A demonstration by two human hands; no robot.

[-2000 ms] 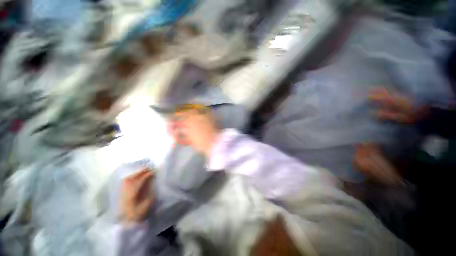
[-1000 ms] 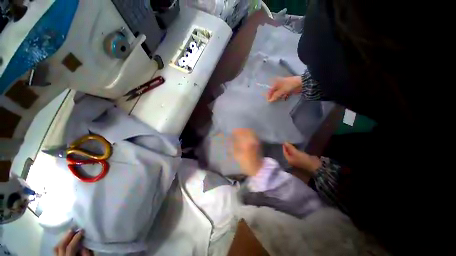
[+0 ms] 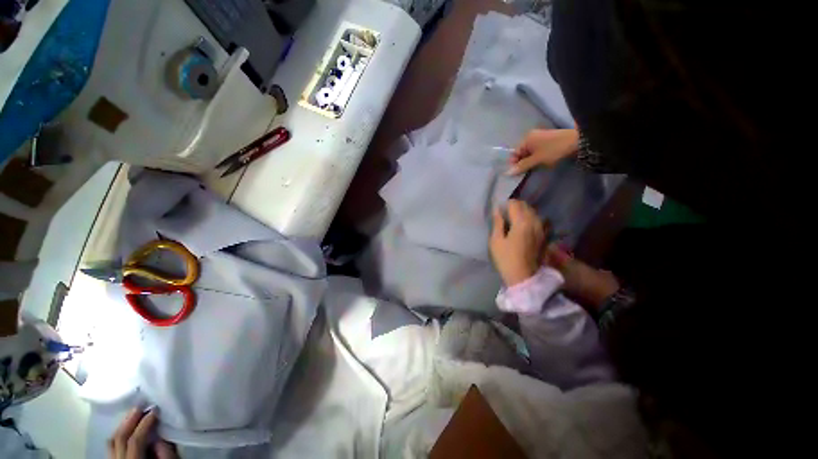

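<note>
A smooth grey panel point(image 3: 224, 350) lies beside the needle lamp. Scissors with one orange-yellow and one red loop point(image 3: 160, 305) rest on it, untouched, blades toward the left. My left hand point(image 3: 139, 437) is at the panel's lower edge, cut off by the picture's bottom; its fingers are bent on the cloth, and whether they grip is unclear. My right hand point(image 3: 518, 240) is on a second pile of grey panels point(image 3: 430, 193) at the right, its fingertips pinching cloth just below a dark slit or fold.
Another person's hand point(image 3: 549, 150) is at the same slit, their other hand point(image 3: 587, 280) partly behind my right wrist. The cream machine head point(image 3: 152, 108) stands upper left. Dark red snips point(image 3: 256, 151) lie near the bobbin tray point(image 3: 339, 76). Pale cloth point(image 3: 345, 403) covers my lap.
My right hand has moved right and up to the slit in the right-hand pile. The other person's upper hand has shifted right. The scissors have stayed on the panel.
</note>
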